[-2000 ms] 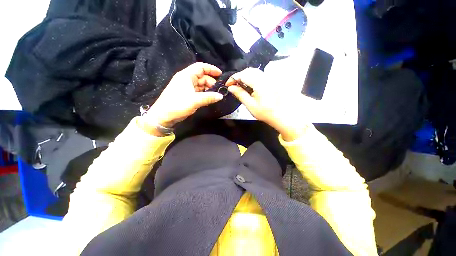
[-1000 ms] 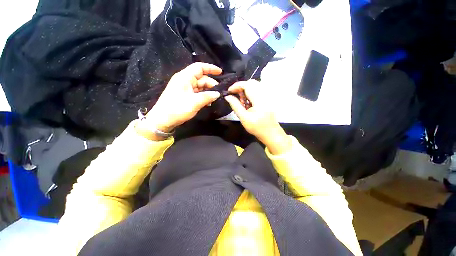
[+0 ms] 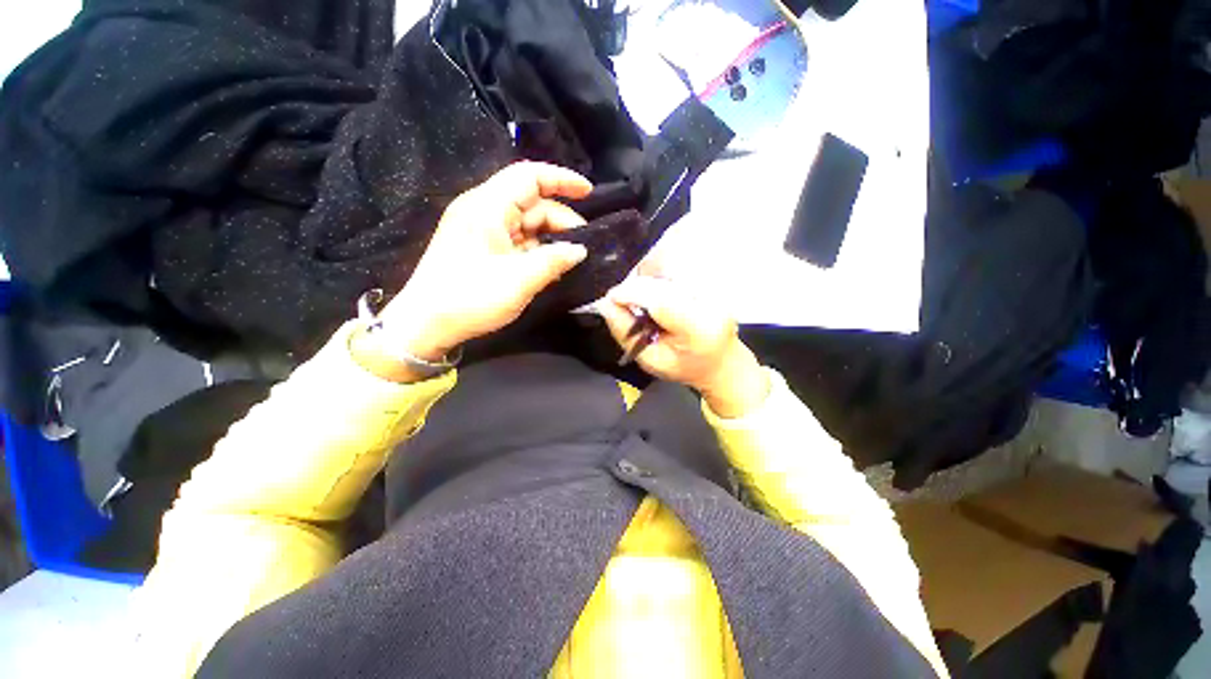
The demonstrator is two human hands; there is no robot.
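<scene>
A large black coat (image 3: 306, 173) with light flecks lies heaped on the table and hangs toward my lap. My left hand (image 3: 491, 259) pinches the narrow black garment edge (image 3: 604, 239) between thumb and fingers. My right hand (image 3: 671, 325) is below and to the right of that edge, apart from it, with its fingers curled around small dark snips (image 3: 638, 337). A needle or thread at its fingertips is too small to tell. No fastener is clearly visible at the garment edge.
A round pale dish (image 3: 764, 113) with several black discs and a pink-red stripe stands at the table's back. A black phone (image 3: 826, 199) lies right of it. Blue bins (image 3: 33, 511) of dark garments stand at both sides. Brown cardboard (image 3: 1009, 570) lies on the floor at right.
My right hand has moved down from the garment edge, away from my left fingertips. The disc seen earlier at my fingertips no longer shows. My left hand has stayed nearly in place.
</scene>
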